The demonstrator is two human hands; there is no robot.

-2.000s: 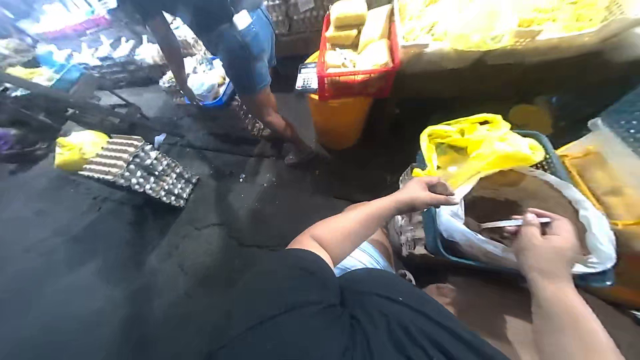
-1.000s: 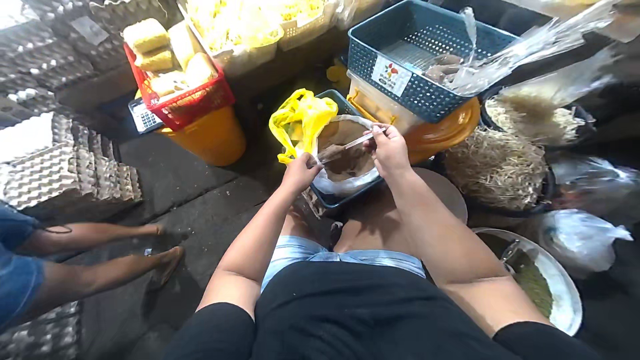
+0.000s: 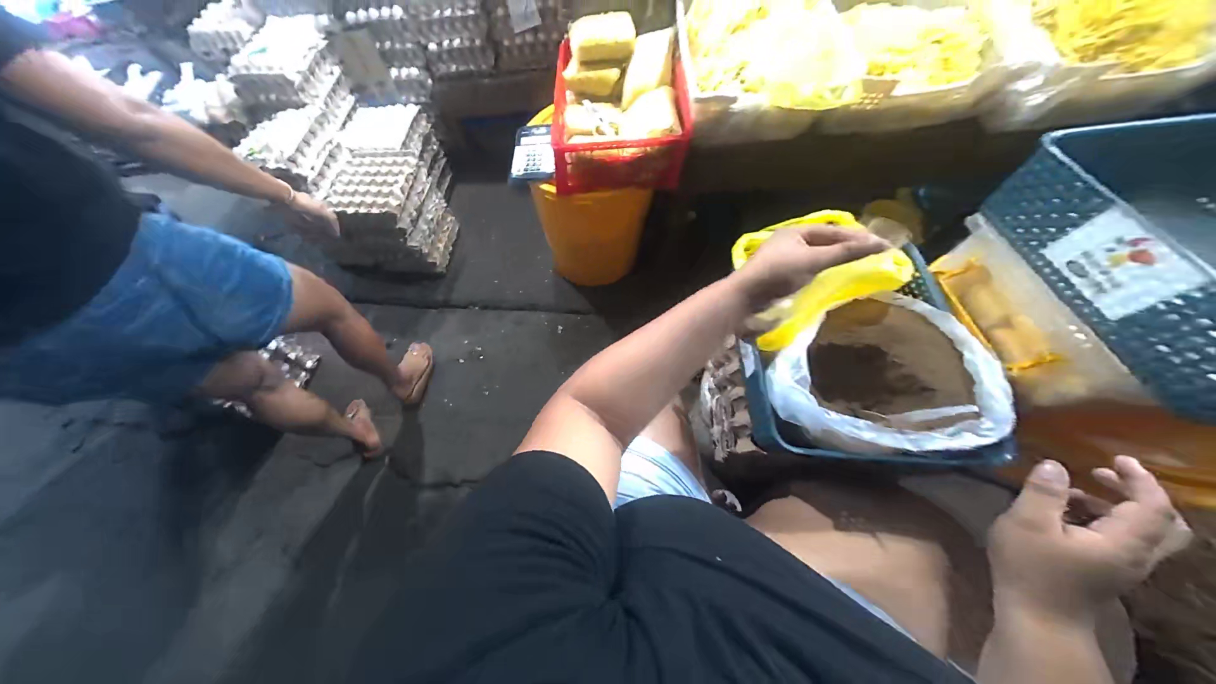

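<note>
My left hand (image 3: 812, 255) is on the yellow plastic bag (image 3: 831, 290), its fingers pinched together at the top. The bag lies over the back left rim of a dark blue plastic basket (image 3: 760, 404). Inside that basket, a white plastic liner (image 3: 993, 408) surrounds brown powder (image 3: 879, 366). A pale, flat-looking strip (image 3: 939, 416) lies on the powder near the front. Right of the basket, my right hand (image 3: 1088, 532) is raised with thumb and fingers apart. Something pale and translucent shows beside its outer fingers; whether the hand touches it is unclear.
A larger blue basket (image 3: 1016, 180) stands at the right. Behind are a red basket (image 3: 617, 166) of yellow blocks on an orange bin (image 3: 594, 237), and a calculator (image 3: 534, 154). A person (image 3: 161, 285) stands at left near stacked egg trays (image 3: 380, 180).
My right hand has let go of the pale utensil and moved out of the lined basket to the right. My left hand now lies over the yellow bag. The view has swung left since one second ago.
</note>
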